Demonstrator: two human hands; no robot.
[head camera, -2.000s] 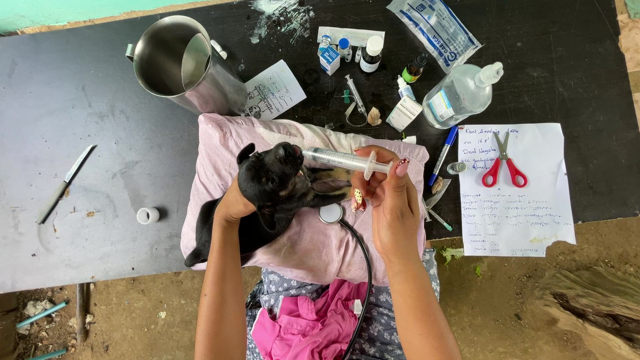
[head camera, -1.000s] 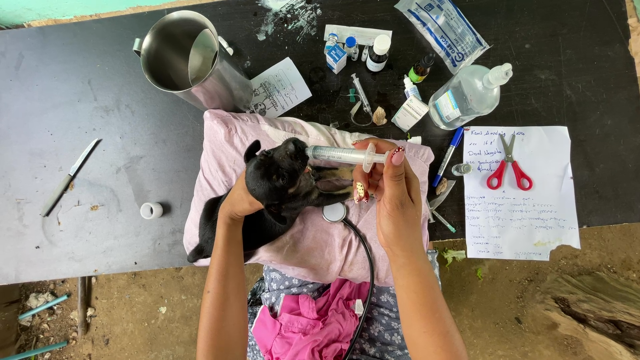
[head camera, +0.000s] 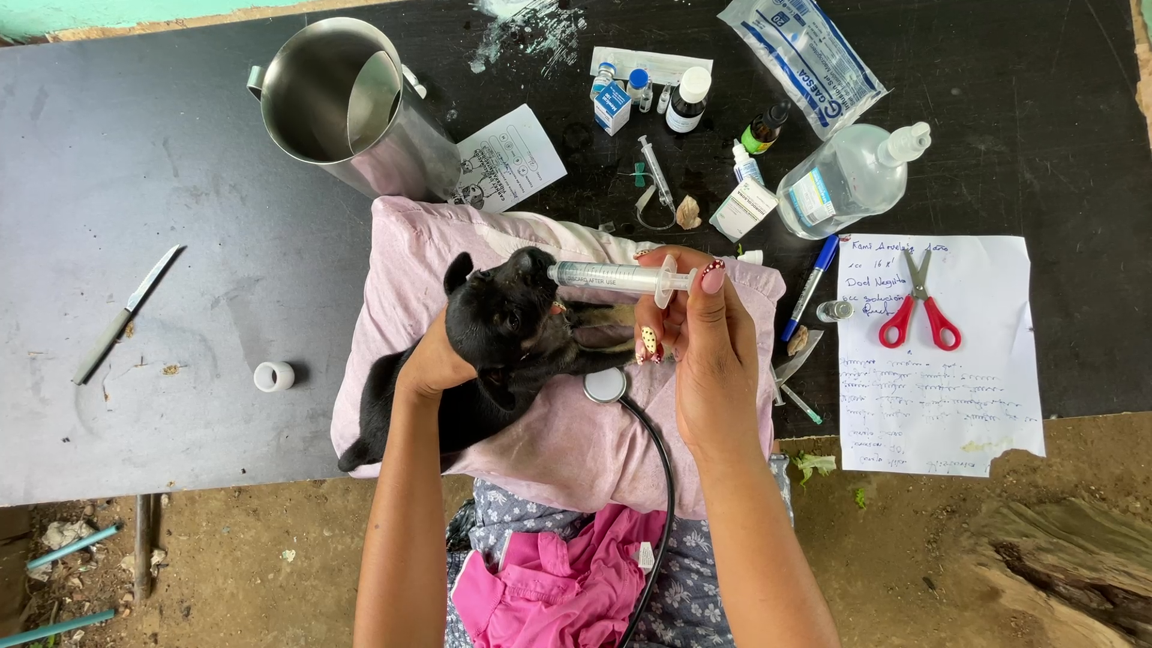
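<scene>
A black puppy (head camera: 495, 333) lies on a pink pillow (head camera: 576, 450), its head raised. My left hand (head camera: 436, 360) holds the puppy behind the head and neck; its fingers are mostly hidden. In my right hand (head camera: 697, 342) is a large plastic syringe (head camera: 612, 277), level, gripped near its flange with the thumb at the plunger end. The syringe's tip is at the puppy's mouth; whether it is inside cannot be seen. A stethoscope's chestpiece (head camera: 605, 385) rests on the pillow below the puppy's forelegs, its black tube running down toward my lap.
Behind the pillow stand a steel jug (head camera: 405, 135), small vials (head camera: 638, 83), a white-capped bottle (head camera: 688, 101) and a clear pump bottle (head camera: 846, 180). Red-handled scissors (head camera: 920, 301) lie on a handwritten paper (head camera: 945, 405) at right. A knife (head camera: 126, 315) and a white ring (head camera: 274, 376) lie at left.
The syringe's plunger end is nearer its barrel than before, with my right thumb closer to the flange. My left hand still holds the puppy.
</scene>
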